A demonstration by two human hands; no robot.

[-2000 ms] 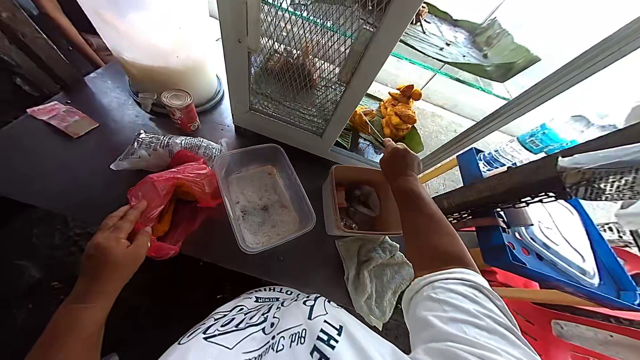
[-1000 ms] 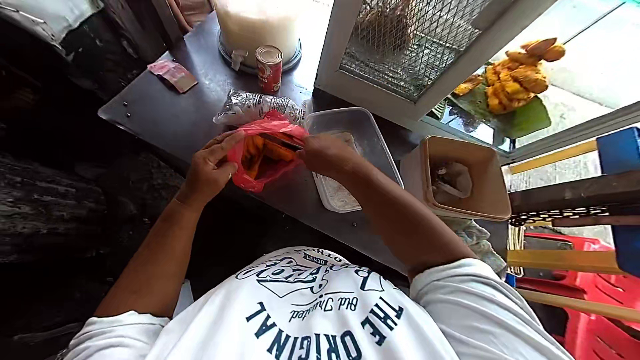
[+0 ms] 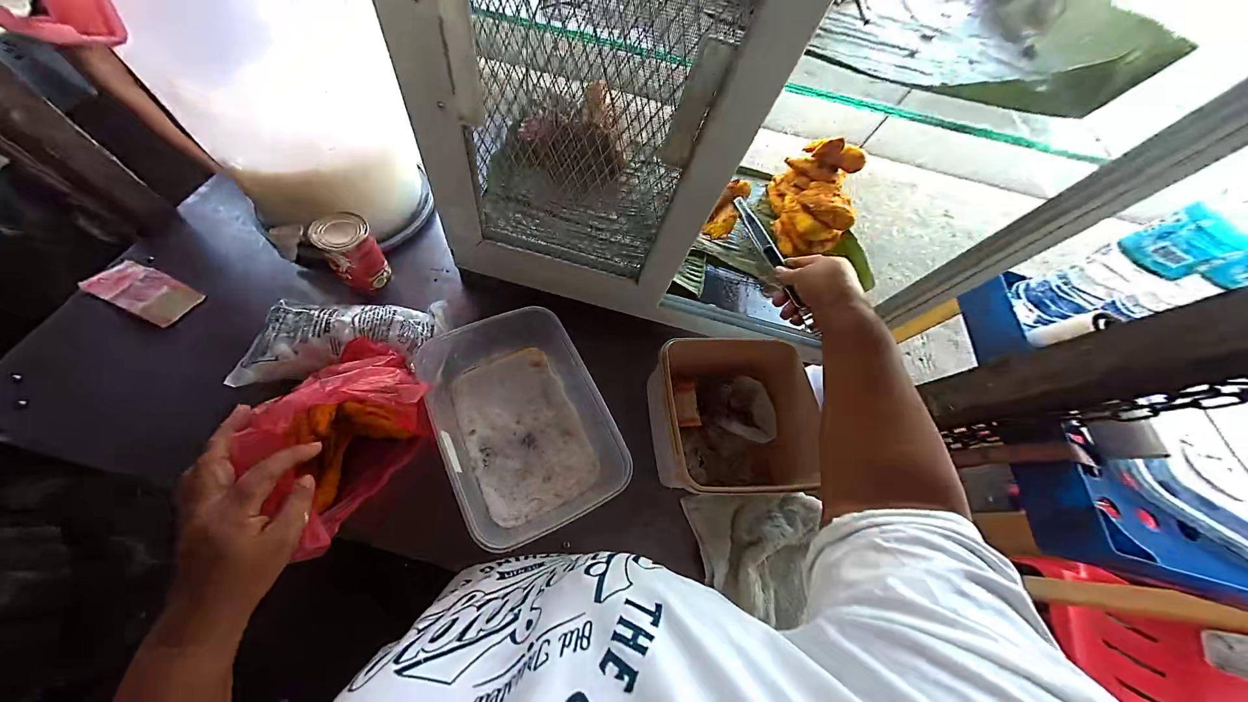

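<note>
My left hand (image 3: 244, 497) holds a red plastic bag (image 3: 351, 390), its mouth open, with orange-yellow fried food (image 3: 336, 439) inside. My right hand (image 3: 814, 288) reaches through the cabinet opening, shut on metal tongs (image 3: 759, 232). The tongs' tips are between a small orange fried piece (image 3: 723, 210) and a taller pile of orange-yellow fried pieces (image 3: 814, 200) on a green leaf. Whether the tips touch a piece I cannot tell.
On the dark table are a clear plastic tub (image 3: 526, 439), a brown bin (image 3: 736, 419), a cloth (image 3: 765, 546), a red can (image 3: 351, 253), a packed plastic bag (image 3: 331, 336) and a banknote (image 3: 143, 292). A mesh cabinet door (image 3: 556, 263) stands ahead.
One second ago my right hand was at the red bag; now it is back in the cabinet by the fried pieces. My left hand keeps hold of the bag. The view has swung.
</note>
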